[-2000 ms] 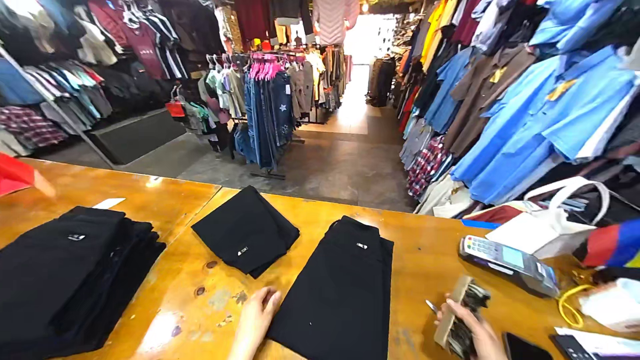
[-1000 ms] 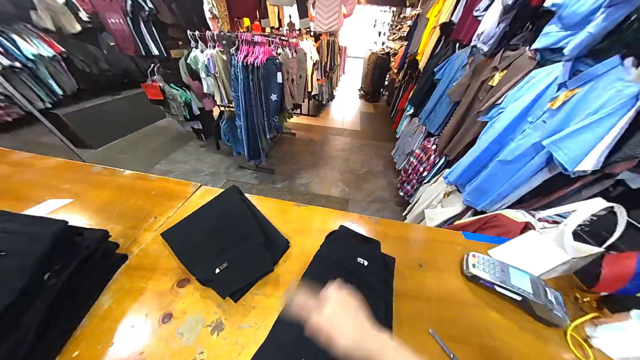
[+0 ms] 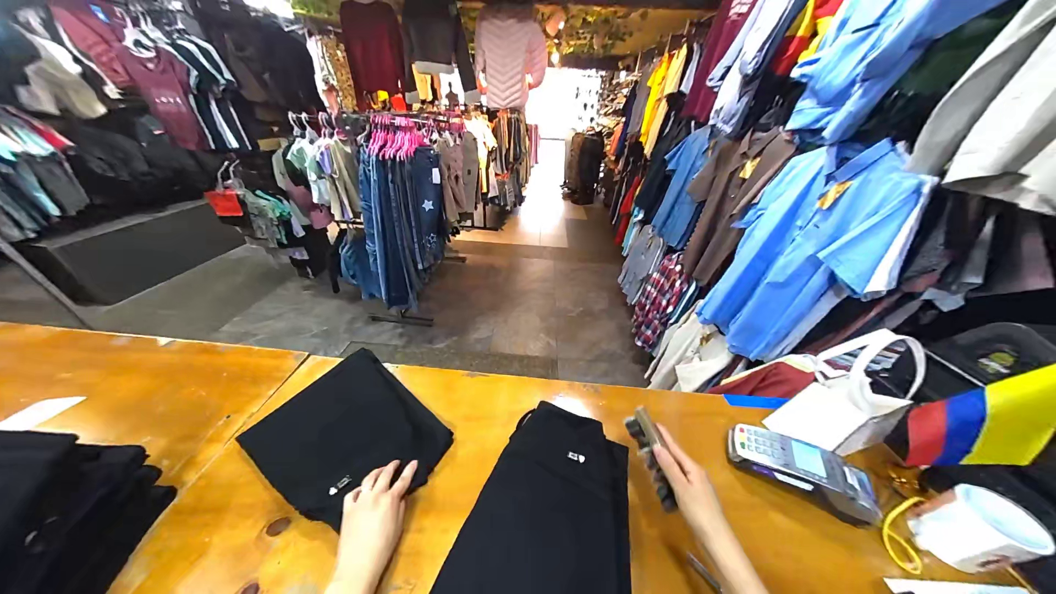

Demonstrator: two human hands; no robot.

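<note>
My left hand [image 3: 375, 507] rests on the lower right part of a folded black garment [image 3: 342, 437], beside its small white logo, fingers spread. In my right hand [image 3: 681, 470] is a brush-like tool [image 3: 652, 458] with a flat tan back and dark underside, held upright on its edge over the counter. Between the hands lies a longer folded black garment [image 3: 544, 503] with a small white logo near its top. A thin dark pen-like item [image 3: 703, 571] lies partly under my right forearm.
On the wooden counter [image 3: 198, 363] are a stack of black garments [image 3: 74, 511] at left, a card terminal [image 3: 804, 470], a white paper bag [image 3: 841, 412], a white roll [image 3: 982, 528] and a yellow cord [image 3: 895, 536] at right. Clothing racks [image 3: 400, 214] stand beyond the counter.
My left hand has come onto the left folded garment. The tool was in my right hand two seconds ago, near the counter's front; now it is farther forward, beside the longer garment.
</note>
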